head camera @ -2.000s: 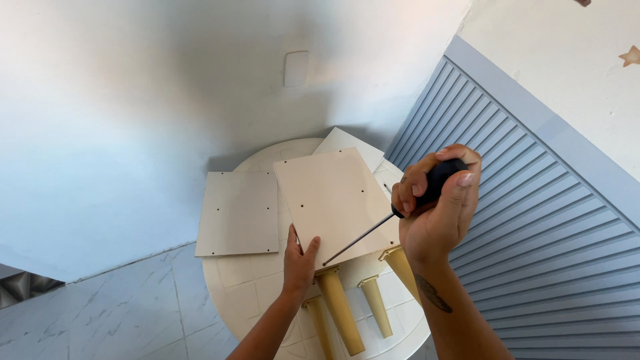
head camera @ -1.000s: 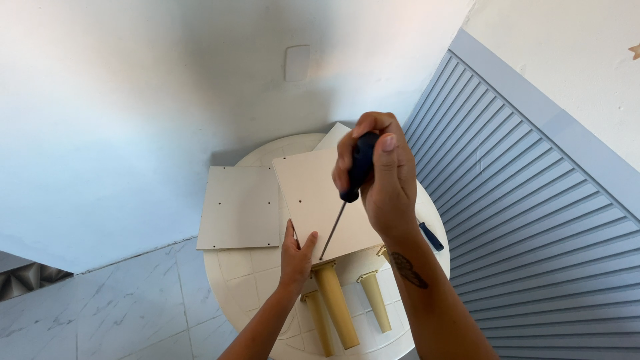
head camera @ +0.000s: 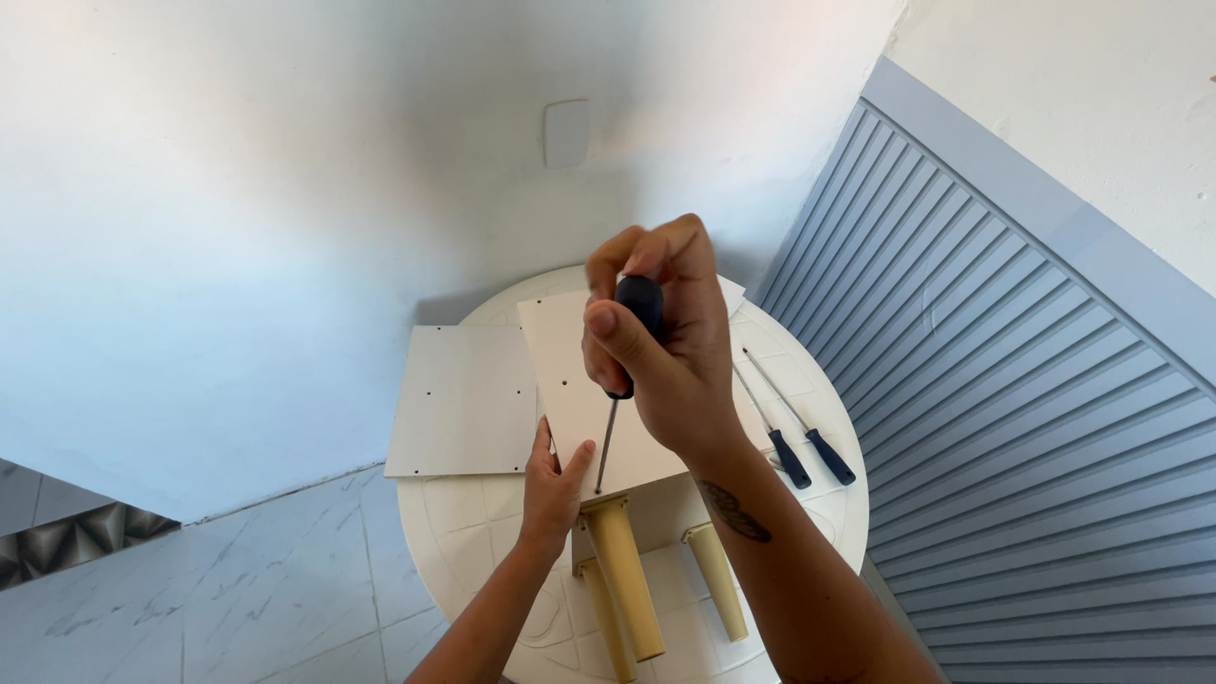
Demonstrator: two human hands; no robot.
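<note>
My right hand (head camera: 665, 332) grips the dark handle of a screwdriver (head camera: 608, 442), its shaft pointing down and its tip at a hole near the lower corner of a white panel (head camera: 570, 408). Beside that corner, my left hand (head camera: 554, 494) holds the panel's left edge, thumb on top. Tapered gold furniture legs (head camera: 625, 589) extend below the panel; several are visible. A second white panel with small holes (head camera: 465, 399) lies to the left. My right hand and forearm hide part of the held panel.
Two more screwdrivers with dark handles (head camera: 829, 458) lie on the right of the round white plastic table (head camera: 836, 532). Another white panel's corner (head camera: 732, 294) shows behind my right hand. A wall stands behind the table, and grey-blue slatted panelling (head camera: 997, 380) rises at the right.
My right hand has moved left from its place two seconds ago, and the screwdriver now stands more upright, its tip still near the panel's corner. My left hand keeps its hold on the panel.
</note>
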